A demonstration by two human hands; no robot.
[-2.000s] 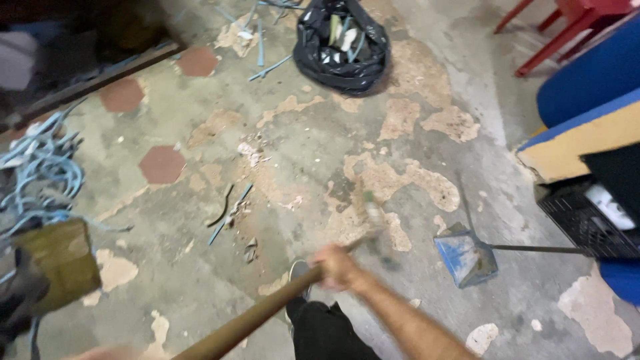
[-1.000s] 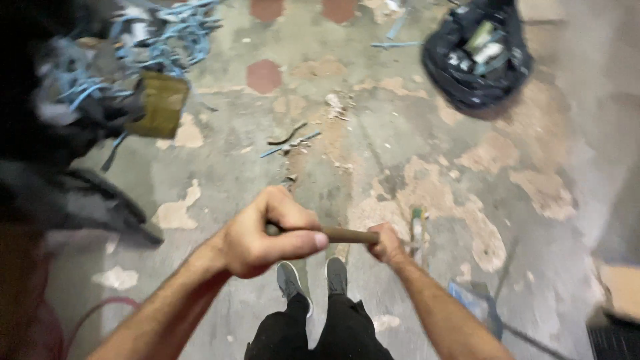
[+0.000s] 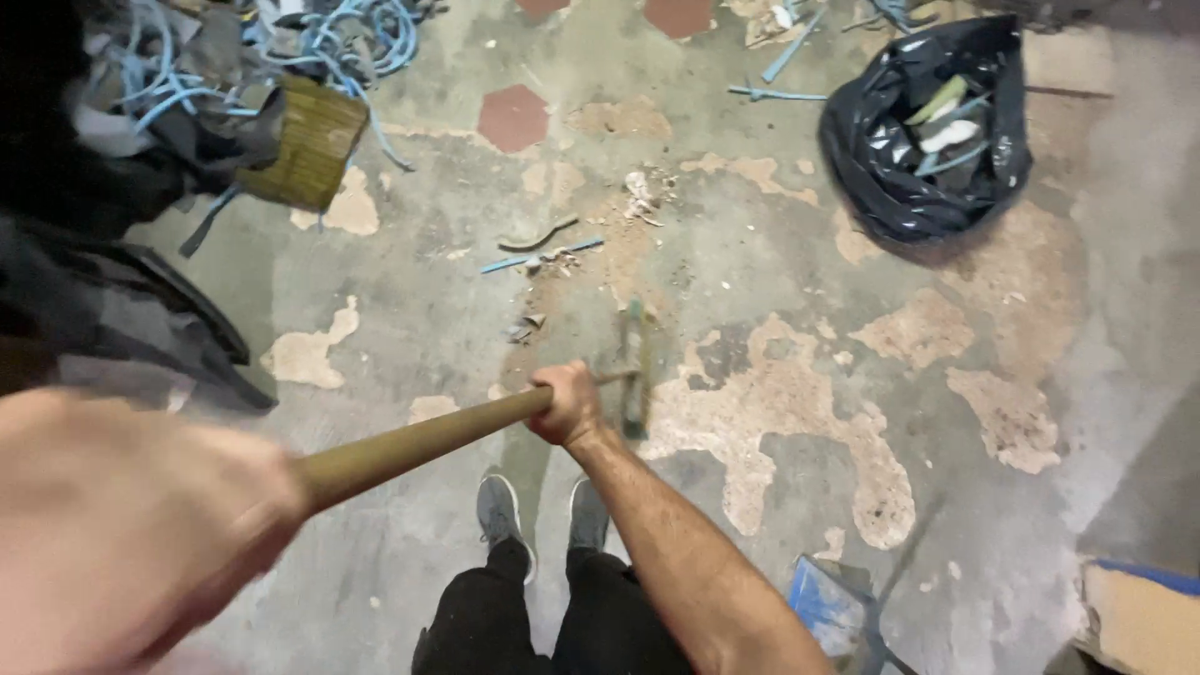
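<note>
My left hand [image 3: 159,506], large and blurred at the lower left, grips the upper part of a wooden broom handle [image 3: 422,439]. Farther down the same handle, my right hand [image 3: 567,403] is closed around it. Beyond that hand the broom head [image 3: 636,370], narrow and blurred with green ends, is down at the floor. Left of it lie small dark scraps [image 3: 527,326], a blue strip [image 3: 544,255] and a dark curved strip [image 3: 539,234]. Pale crumbled debris [image 3: 645,197] and brownish dust lie above the broom head.
An open black plastic bag [image 3: 867,178] with scraps inside stands at the upper right. Tangled blue cords [image 3: 352,37] and a yellowish-brown block [image 3: 314,141] lie at the upper left. A blue dustpan [image 3: 830,600] rests at the lower right, near a cardboard-coloured object [image 3: 1139,619]. My shoes are below the handle.
The view has swung right-to-left since the first frame. Against one second ago, my left hand has moved left and nearer the camera, and more of the handle shows between my hands.
</note>
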